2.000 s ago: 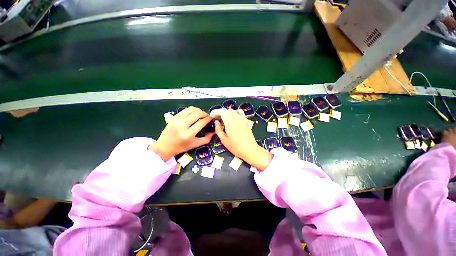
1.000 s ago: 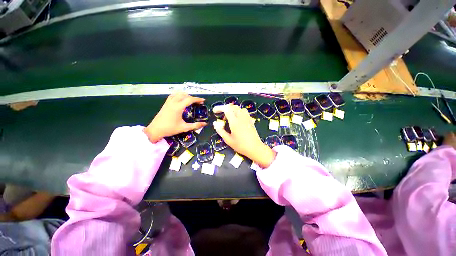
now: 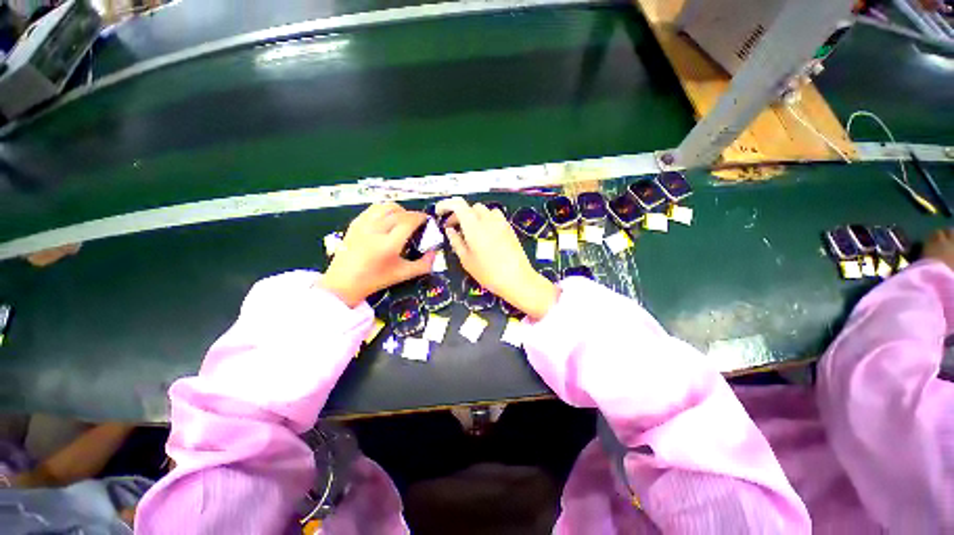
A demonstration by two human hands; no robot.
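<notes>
My left hand (image 3: 379, 254) holds a dark smartwatch unit (image 3: 421, 242) with a pale square (image 3: 431, 235) showing on it. My right hand (image 3: 490, 251) is close beside it, fingertips near the unit; whether it grips anything is hidden by the fingers. Several watch units with small coloured figures lie in a back row (image 3: 562, 212) right of my hands, pale squares at their near side. More units (image 3: 407, 316) lie in a front row below my hands, some partly covered by my right hand and sleeve.
A pale metal strip (image 3: 282, 201) separates the bench from the green conveyor belt (image 3: 418, 115). A grey post and wooden board (image 3: 779, 136) stand at right rear. At right, a neighbour's pink sleeve and hand are beside several watch units (image 3: 866, 242). Shiny tape (image 3: 617, 274) lies right of my hands.
The view has shifted slightly. The unit in my left hand showed a dark face a second ago; now a pale square shows there. My hands are closer together than a second ago.
</notes>
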